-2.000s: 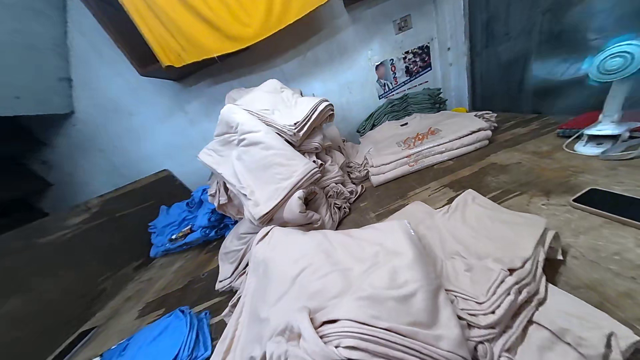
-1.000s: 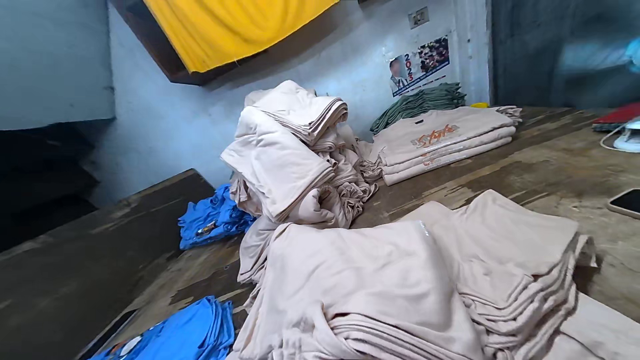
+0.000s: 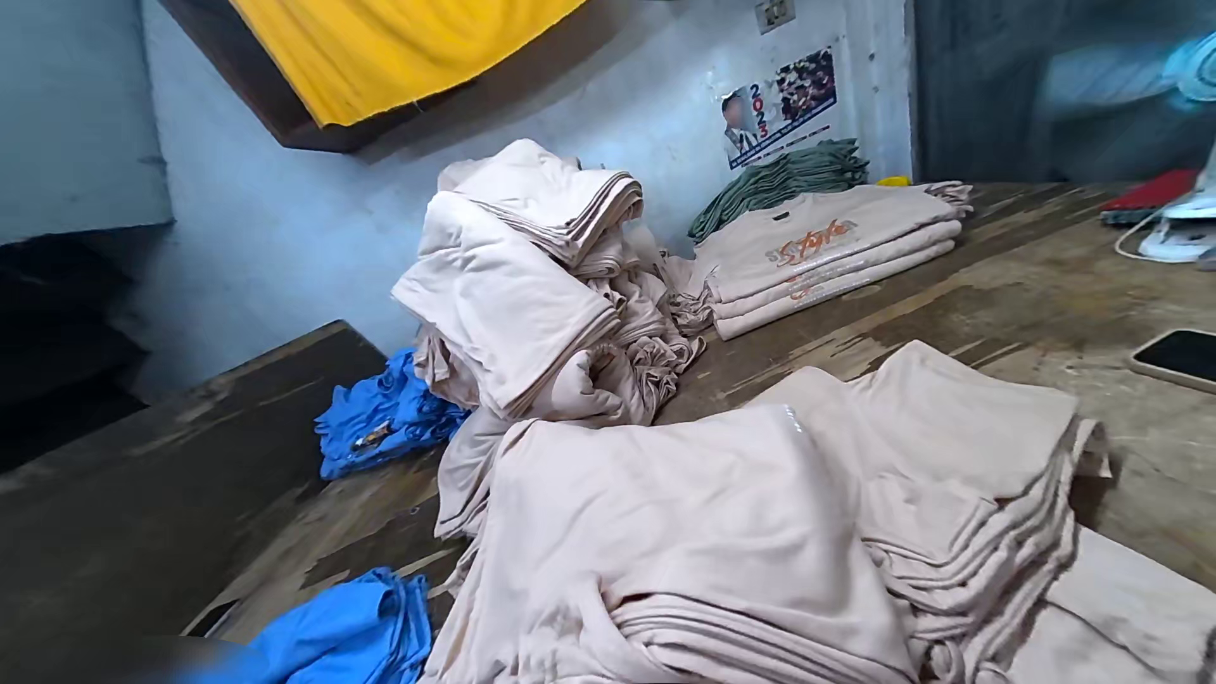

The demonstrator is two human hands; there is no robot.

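Observation:
Neither my left hand nor my right hand can be made out. A blurred patch at the bottom left edge, over the near blue cloth (image 3: 347, 632), is too unclear to name. Folded pale pink fabric pieces (image 3: 665, 503) lie stacked in the near middle, with a layered pile of the same fabric (image 3: 959, 456) against their right side. Behind them rises a tall, uneven heap of folded pale cloth (image 3: 503, 294). Pale T-shirts with an orange print (image 3: 826, 237) are stacked flat at the back, beside a stack of dark green cloth (image 3: 784, 185).
A crumpled blue garment (image 3: 385, 418) sits left of the tall heap on the worn wooden table (image 3: 1035, 294). At the right are a phone (image 3: 1178, 356), a red item (image 3: 1149, 193) and a fan (image 3: 1192, 76). Yellow cloth (image 3: 399, 47) hangs above.
A blurred patch has appeared at the bottom left, over part of the near blue cloth. The cloth piles have stayed in place.

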